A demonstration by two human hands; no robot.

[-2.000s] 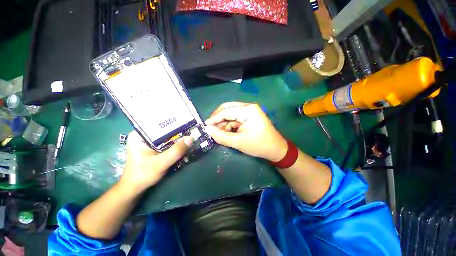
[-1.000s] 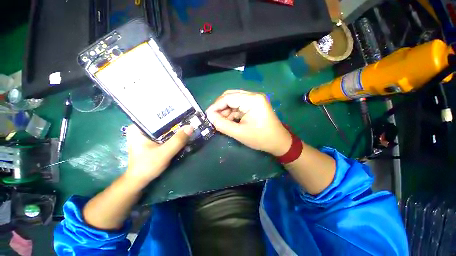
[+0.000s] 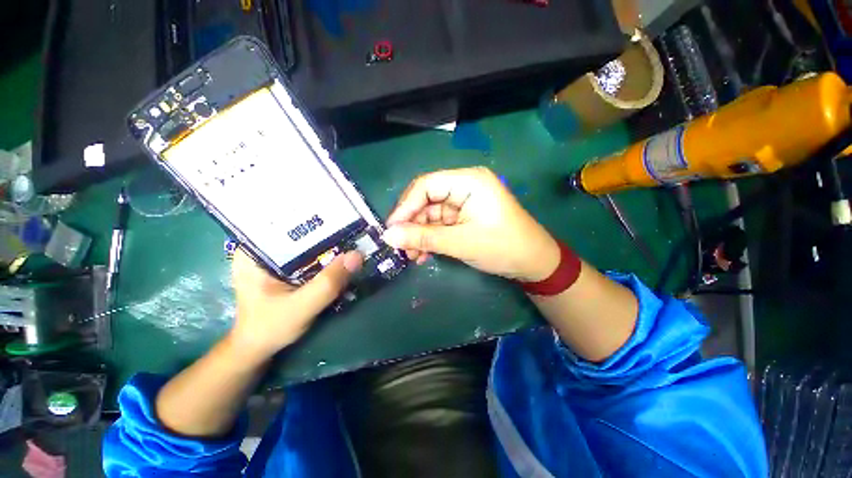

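An open black phone body (image 3: 201, 105) is held tilted above the green mat, its inside facing up. A large glaring white battery (image 3: 266, 182) fills its middle. A dark board with metal parts (image 3: 385, 261) shows at the end nearest me. My left hand (image 3: 290, 303) grips that end from below, the thumb lying on the inside by the board. My right hand (image 3: 458, 224) has thumb and fingertips pinched together at the phone's right lower edge, touching it. Whether a small part is between those fingertips cannot be told.
An orange electric screwdriver (image 3: 719, 138) lies at the right, beside a tan tape roll (image 3: 645, 79). A long black foam tray (image 3: 448, 47) spans the back. A pen (image 3: 117, 245) and a clear round cup (image 3: 161, 198) are at the left.
The phone's far end has moved slightly left and towards me. My right hand has tilted, with its fingertips still at the phone's edge. The view has shifted since the first frame.
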